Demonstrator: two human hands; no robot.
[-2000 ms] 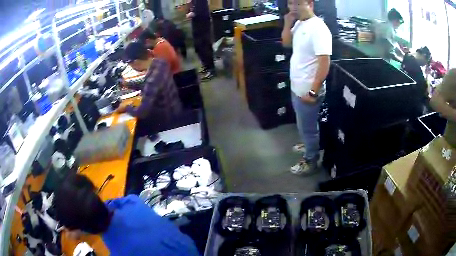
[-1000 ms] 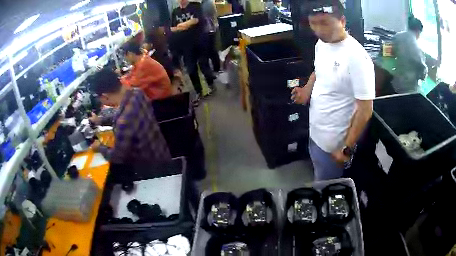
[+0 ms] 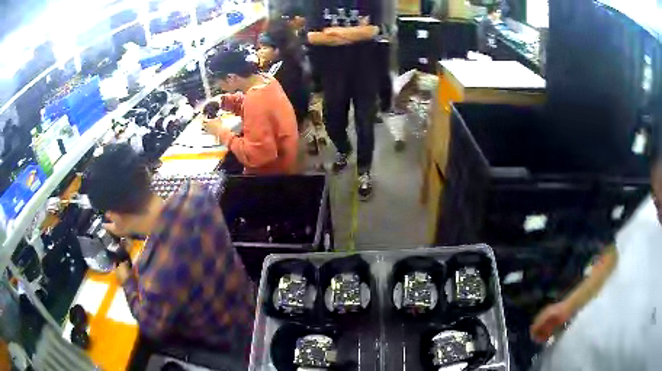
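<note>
A clear plastic blister tray [image 3: 382, 255] is at the bottom centre, its lower part cut off by the picture's edge. Several round black camera front housings [image 3: 348, 291] sit in its pockets, open backs up, with silver-and-dark circuit boards [image 3: 417, 291] showing inside. Two more housings show in the row nearer me, one with its board [image 3: 315, 351] at the left and one at the right. Neither of my hands is in view, and what holds up the tray is hidden.
A person in a plaid shirt [image 3: 185, 268] and one in orange [image 3: 270, 130] sit at the left bench [image 3: 116, 348]. A person in black [image 3: 348, 80] stands in the aisle. A white-shirted person [image 3: 617, 304] is close right, beside black bins [image 3: 501, 196]. A black bin [image 3: 276, 210] is beyond the tray.
The view has moved forward along the aisle with the tray. The white-shirted person has passed to the right edge, and the seated people and the person in black appear nearer.
</note>
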